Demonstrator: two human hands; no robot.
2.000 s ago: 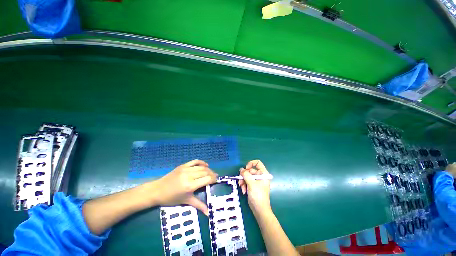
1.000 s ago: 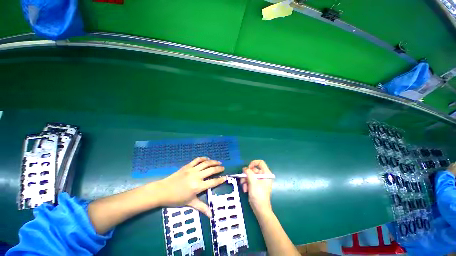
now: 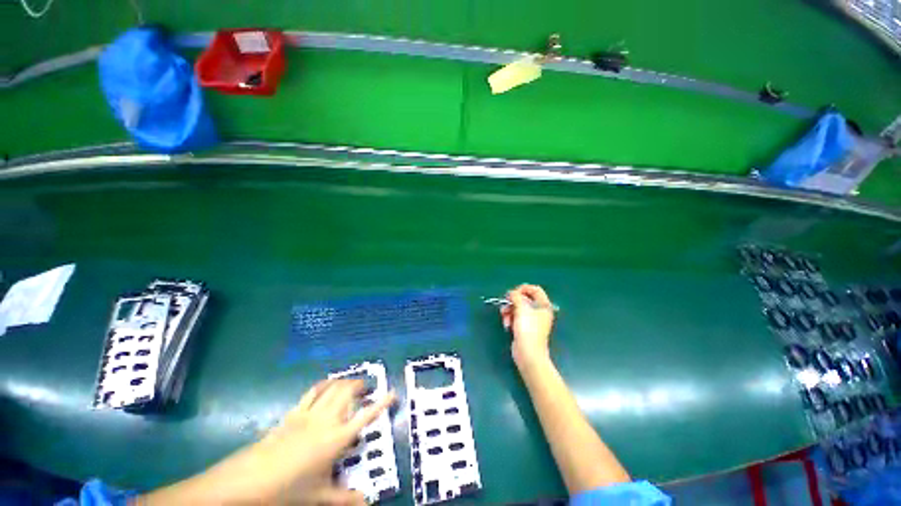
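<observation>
Two white housings with dark holes lie side by side in front of me: a left housing (image 3: 376, 450) and a right housing (image 3: 442, 425). My left hand (image 3: 321, 435), blurred, lies over the left housing's left side, its fingers across the upper part and its thumb lower down. My right hand (image 3: 530, 321) holds thin tweezers (image 3: 497, 300) above the bench, right of the blue sheet (image 3: 380, 321), tip pointing left. The sheet carries rows of tiny dark marks. Whether a piece is at the tip is too small to tell.
A stack of white housings (image 3: 138, 351) stands at left, beside white paper (image 3: 38, 296). Rows of dark parts (image 3: 805, 326) lie at right. Behind the metal rail are a red bin (image 3: 242, 64), blue bags (image 3: 153, 94) and a yellow tag (image 3: 516, 74).
The view has shifted, showing the red bin. My right hand with the tweezers has left the right housing's top and moved up. My left hand is now on the left housing, which sits further forward.
</observation>
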